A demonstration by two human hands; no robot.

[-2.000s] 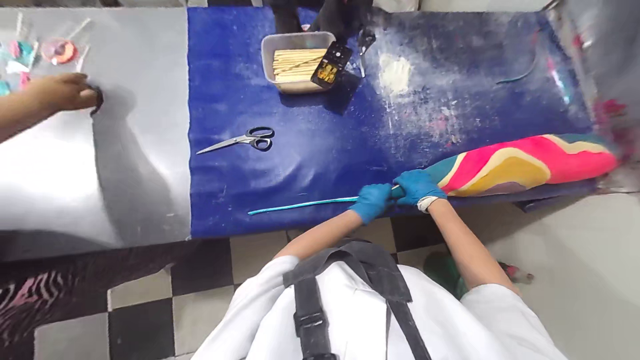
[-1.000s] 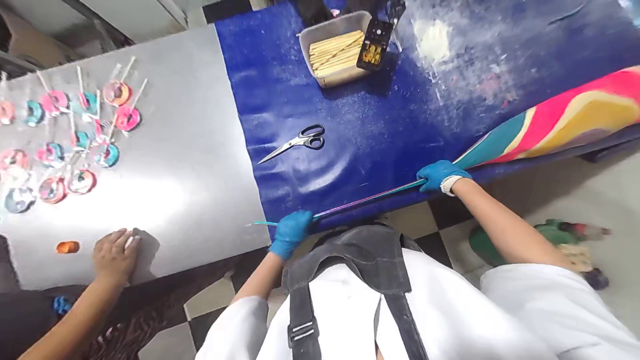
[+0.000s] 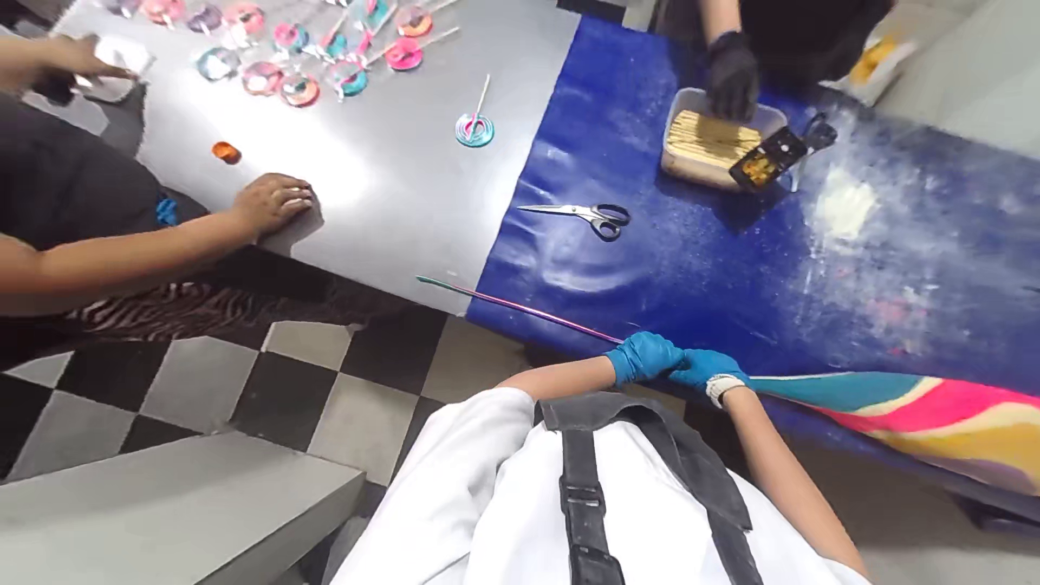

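My left hand (image 3: 646, 356), in a blue glove, is closed on a thin candy rope (image 3: 536, 313) at the front table edge. The rope stretches left onto the bare metal, with a teal tip and a pink-purple length. Beside it and touching it, my right hand (image 3: 708, 370), also blue-gloved, grips the narrow end of a thick striped candy mass (image 3: 934, 406) in teal, pink, cream and yellow. That mass lies along the front edge at the right. Scissors (image 3: 597, 218) with black handles rest on the blue mat beyond my hands.
Wrapped lollipops (image 3: 301, 88) cover the metal table's far left; one swirled lollipop (image 3: 474, 130) lies nearer. A co-worker's bare hand (image 3: 272, 203) rests by an orange piece (image 3: 226, 152). Another person's black-gloved hand (image 3: 733, 81) reaches into a plastic tub (image 3: 670, 154) of sticks, beside a black device (image 3: 768, 158).
My left hand has moved back right, beside my right hand, after being apart from it one second ago. A black-gloved hand now reaches into the tub. A swirled lollipop now lies near the mat.
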